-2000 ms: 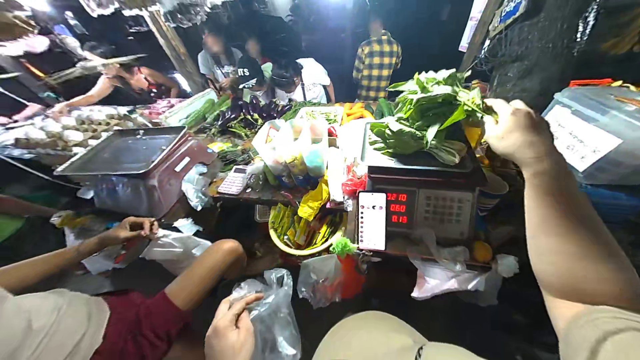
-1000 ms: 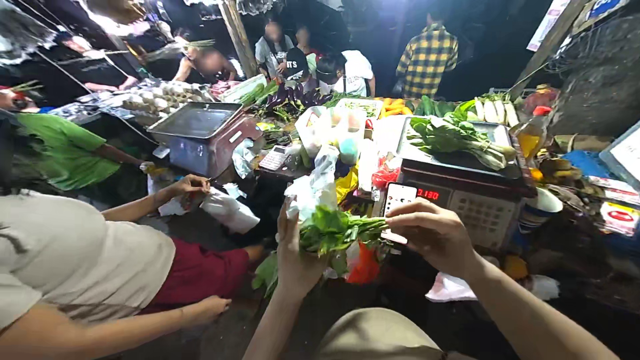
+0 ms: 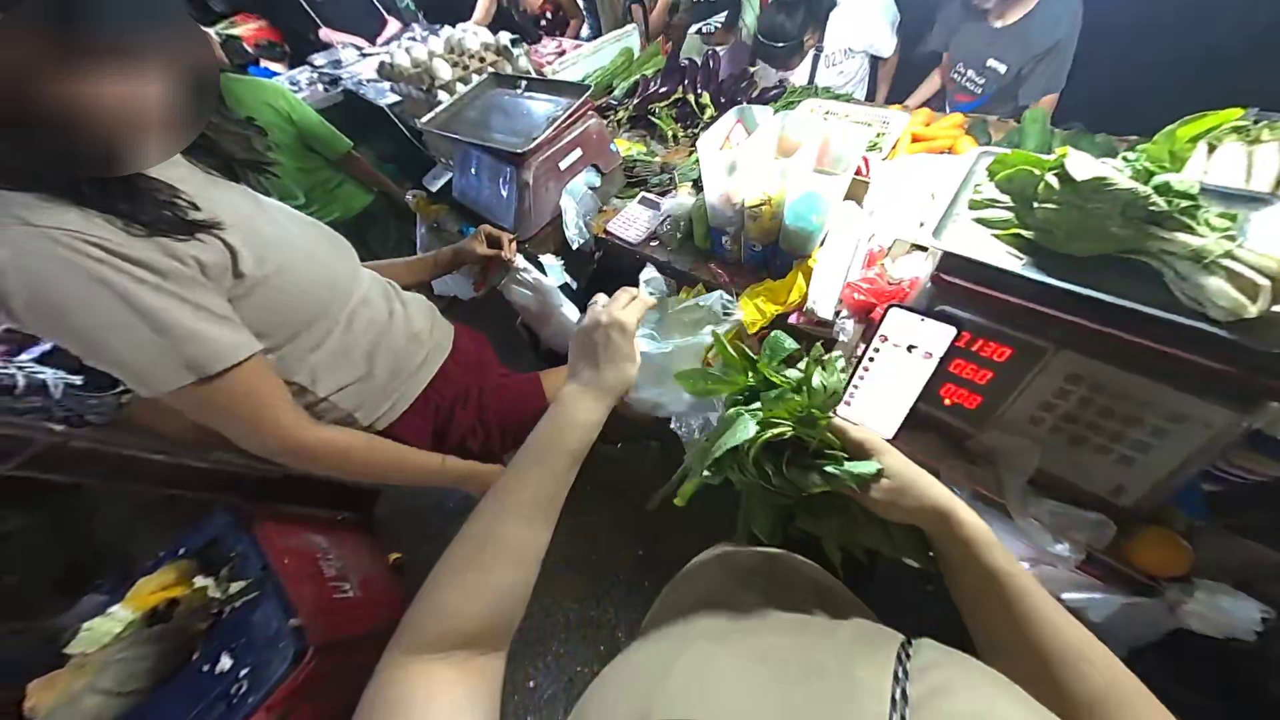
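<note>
My left hand (image 3: 607, 345) grips the edge of a clear plastic bag (image 3: 672, 360), which hangs to its right. A bunch of leafy greens (image 3: 775, 430) is in my right hand (image 3: 885, 480), beside the bag. Just above my right hand, a white smartphone (image 3: 897, 370) leans in front of a digital scale (image 3: 1090, 400) with red figures. On the scale's metal tray lies a bundle of pale-stemmed leafy vegetables (image 3: 1110, 215). Whether any of the greens touch the bag cannot be told.
A person in a beige shirt (image 3: 300, 290) stands close at the left, holding a plastic bag (image 3: 540, 300). Behind are a second scale (image 3: 530, 150), a calculator (image 3: 635, 217), eggs in trays (image 3: 445, 60), eggplants (image 3: 690, 85) and carrots (image 3: 930, 132). Crates (image 3: 325, 585) stand at lower left.
My left hand has moved left, away from the greens, and now holds the plastic bag open-edged beside them. My right hand now holds the greens from below. The view has turned left and down.
</note>
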